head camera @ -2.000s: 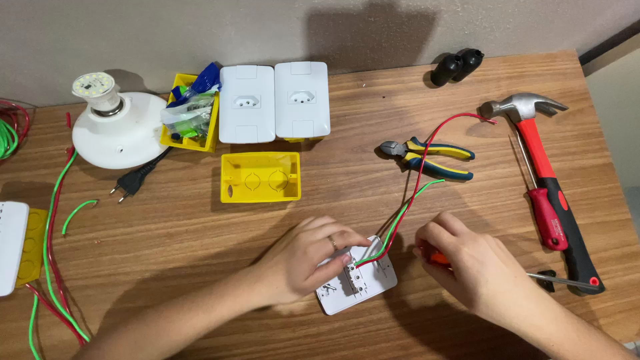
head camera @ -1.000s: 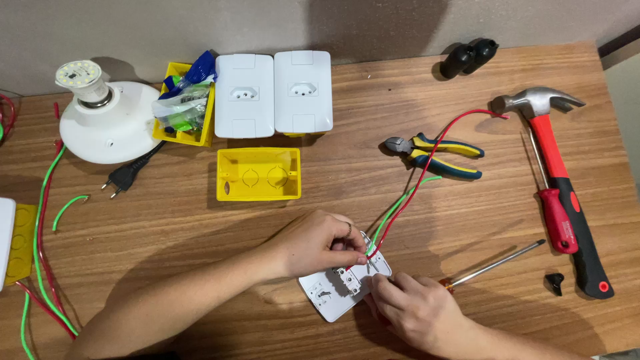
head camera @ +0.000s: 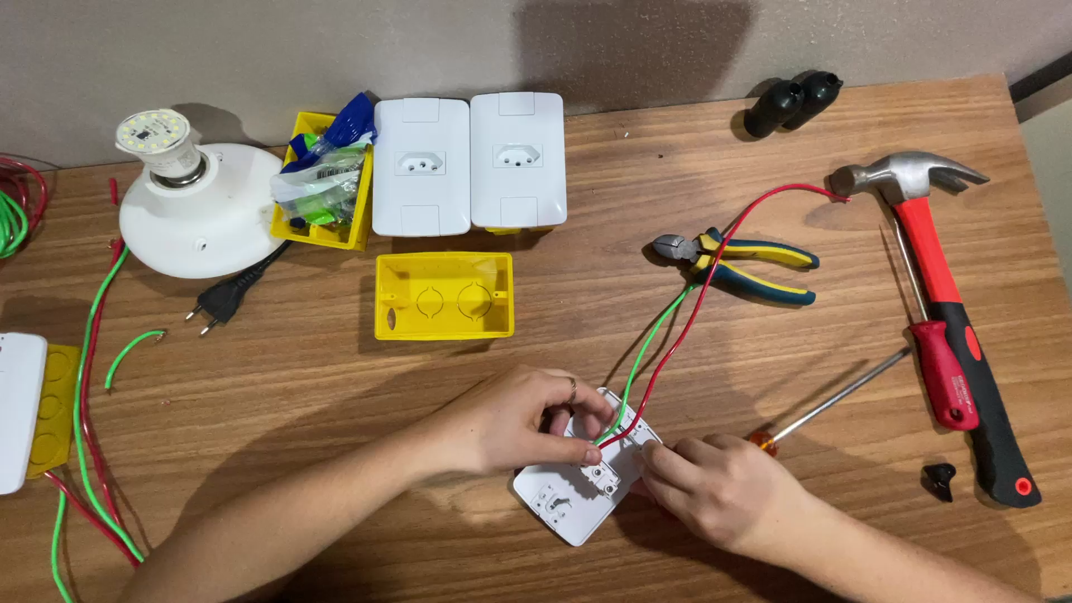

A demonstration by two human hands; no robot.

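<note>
A white outlet cover plate [head camera: 578, 502] lies back side up near the front, with its terminal module [head camera: 600, 477] showing. From the module run a green wire [head camera: 643, 352] and a red wire [head camera: 678, 341]. My left hand [head camera: 528, 419] is over the plate's upper left, thumb and fingers around the wires where they meet the module. My right hand [head camera: 720, 486] has its fingertips on the plate's right edge. A screwdriver [head camera: 837, 398] with an orange handle lies on the table just beyond my right hand, partly hidden by it.
Diagonal pliers [head camera: 745, 266] lie under the red wire. A claw hammer [head camera: 938, 251] and a red-handled screwdriver [head camera: 945, 377] are at right. An empty yellow box [head camera: 444, 327], two white outlets [head camera: 421, 188], a filled yellow box [head camera: 358, 222] and a lamp base [head camera: 201, 226] stand behind.
Two seconds ago my right hand held the orange-handled screwdriver, off the plate; it now lies on the table and that hand is at the plate. The plate is turned somewhat.
</note>
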